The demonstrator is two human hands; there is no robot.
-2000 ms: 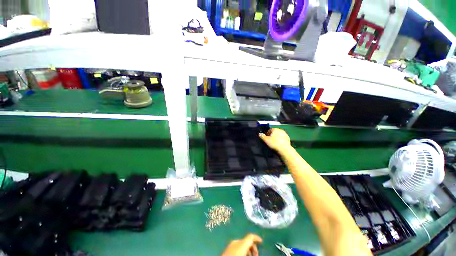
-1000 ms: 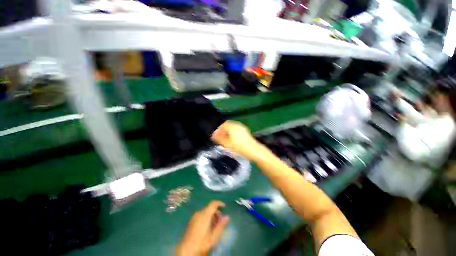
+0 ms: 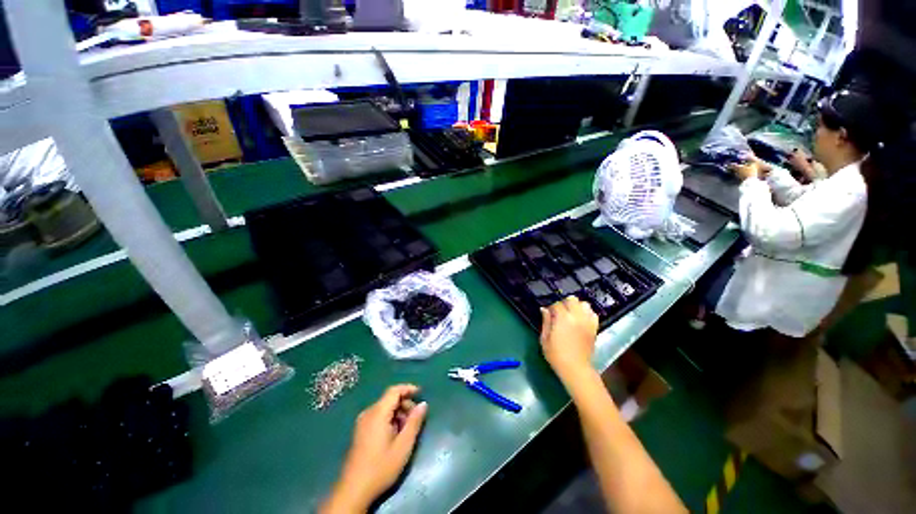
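Note:
My right hand (image 3: pixel 569 331) is at the near edge of the blister tray (image 3: pixel 522 301), fingers bent down; whether it grips anything is hidden. The tray holds dark housings in rows. My left hand (image 3: pixel 390 432) is above the green bench with fingers curled and apart, and nothing shows in it. Blue-handled pliers (image 3: pixel 486 382) lie with handles spread between my hands. An open clear bag (image 3: pixel 380 323) of small black parts (image 3: pixel 422 310) stands behind them. A loose pile of small metal pins (image 3: pixel 334 381) lies left of the bag.
Stacked black trays (image 3: pixel 336 251) are at back centre. Black housing stock (image 3: pixel 100 442) is heaped at left. A labelled zip bag (image 3: pixel 239 371) lies by the white post (image 3: pixel 161 231). A white fan (image 3: pixel 640 186) stands behind the blister tray. A person (image 3: pixel 804 221) in white is at right.
The view has turned right. My right hand has moved from the back tray stack to the blister tray. My left hand stays low over the bench. The pliers now show fully.

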